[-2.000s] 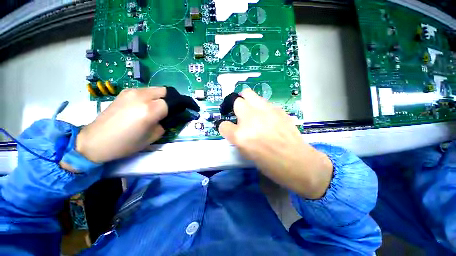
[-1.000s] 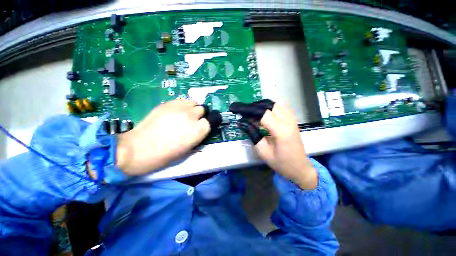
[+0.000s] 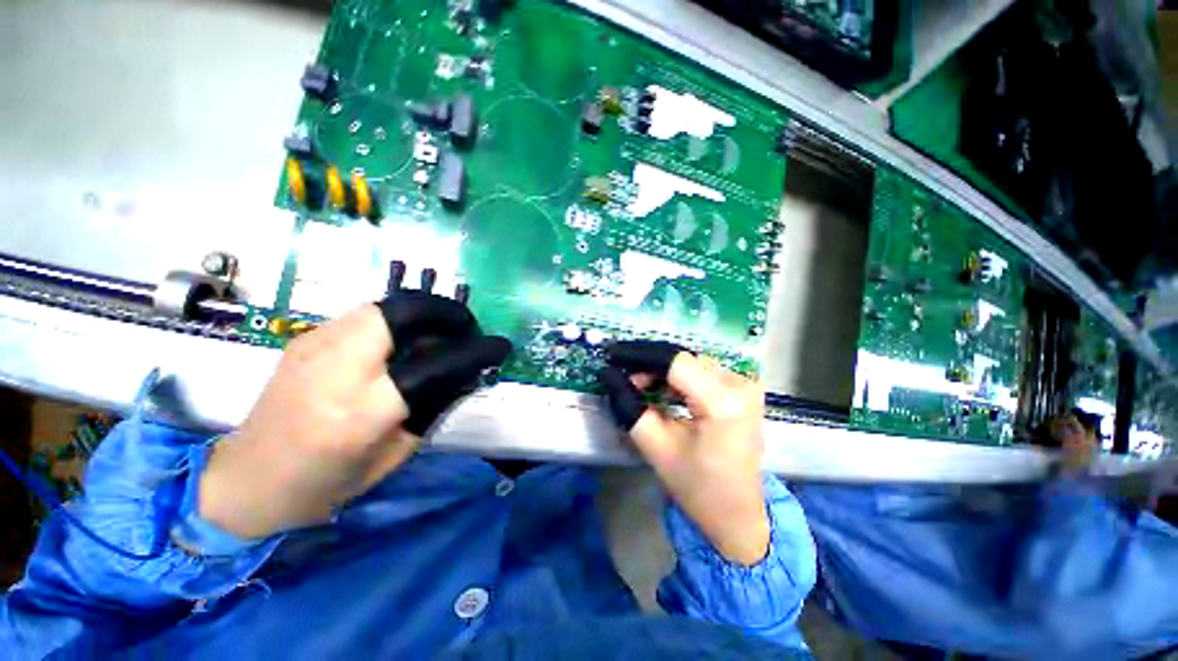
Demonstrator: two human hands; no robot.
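Observation:
A large green circuit board point(image 3: 517, 168) lies on the conveyor in front of me, tilted in the view, with three white patches. Orange-yellow discs point(image 3: 337, 189) stand near its left edge, and dark upright parts point(image 3: 426, 280) stand near its lower left. My left hand point(image 3: 349, 400), with black finger cots, is over the board's lower edge, fingertips close together; whether it holds something is hidden. My right hand point(image 3: 691, 426), also with black cots, has thumb and forefinger at small parts point(image 3: 581, 338) by the lower edge. Any piece between these fingertips is too small to tell.
A silver conveyor rail point(image 3: 543, 433) runs along the near side. A metal shaft fitting point(image 3: 185, 294) is left of the board. A second green board point(image 3: 904, 284) lies to the right across a gap. A person's blue sleeve point(image 3: 930, 549) and dark bins point(image 3: 1059, 142) are at the right.
The view has turned, so the boards now slant down to the right. My left hand has moved left, away from my right hand, uncovering small parts at the lower edge.

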